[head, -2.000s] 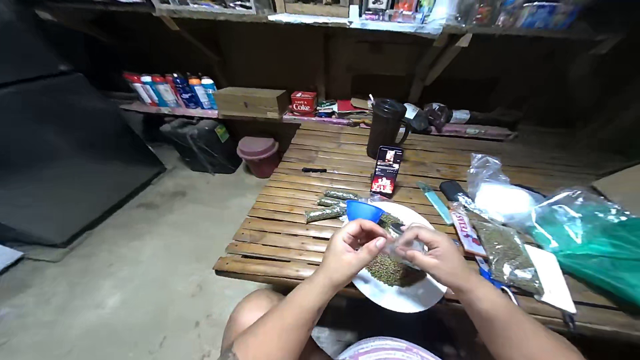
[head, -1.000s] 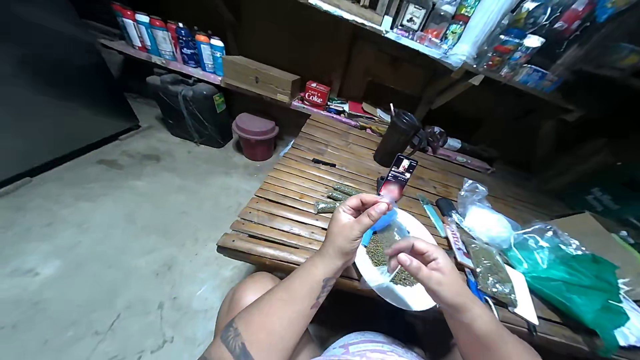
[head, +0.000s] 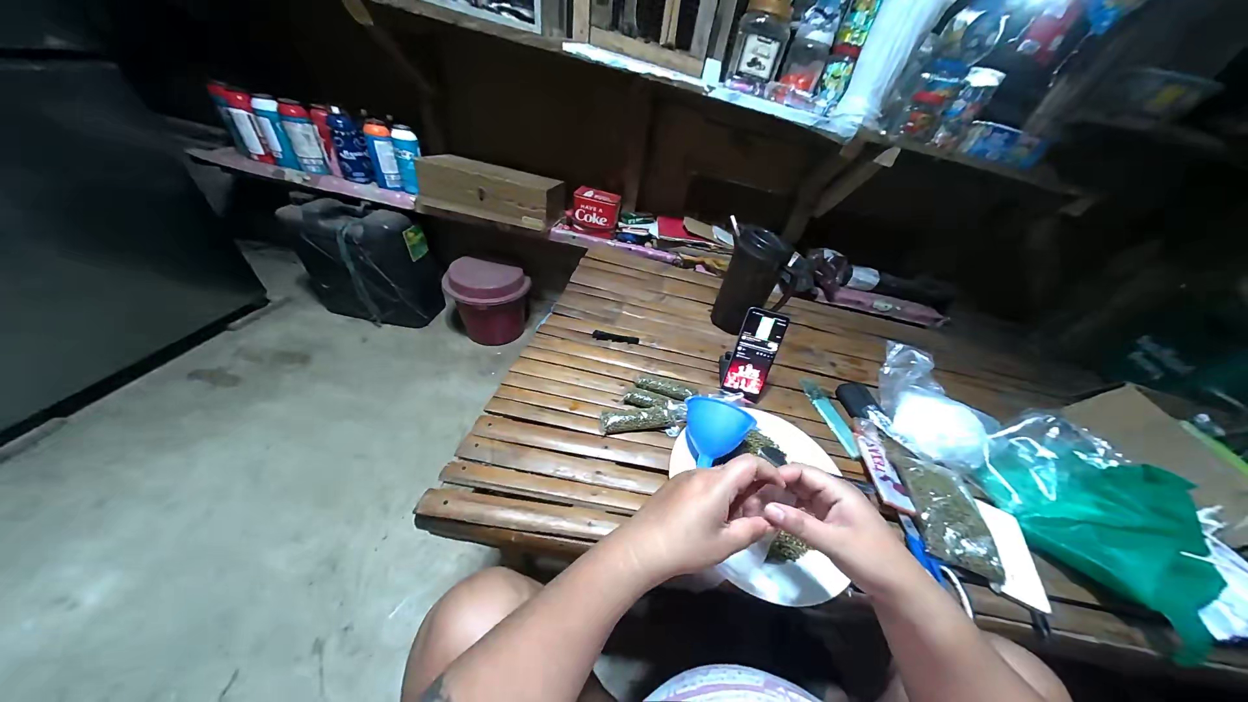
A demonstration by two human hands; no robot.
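Observation:
My left hand (head: 704,517) and my right hand (head: 831,517) meet fingertip to fingertip over a white plate (head: 795,588). Thin clear plastic seems to be pinched between them, though the fingers hide most of it. Dried green herb (head: 786,548) lies on the plate under my hands. A blue funnel (head: 718,427) rests at the plate's back left, by my left fingers. Left of it lie several clear plastic tubes packed with herb (head: 639,420). A phone (head: 757,353) showing a picture stands propped behind the plate.
On the right are a bag of herb (head: 948,517), blue-handled scissors (head: 918,548), a teal tool (head: 831,419) and a green plastic bag (head: 1097,526). A dark tumbler (head: 749,280) stands behind the phone. The slatted table's (head: 546,507) front edge is near my knees.
My hands, apart a second ago with the left one raised toward the phone, have come together over the plate. The view has shifted.

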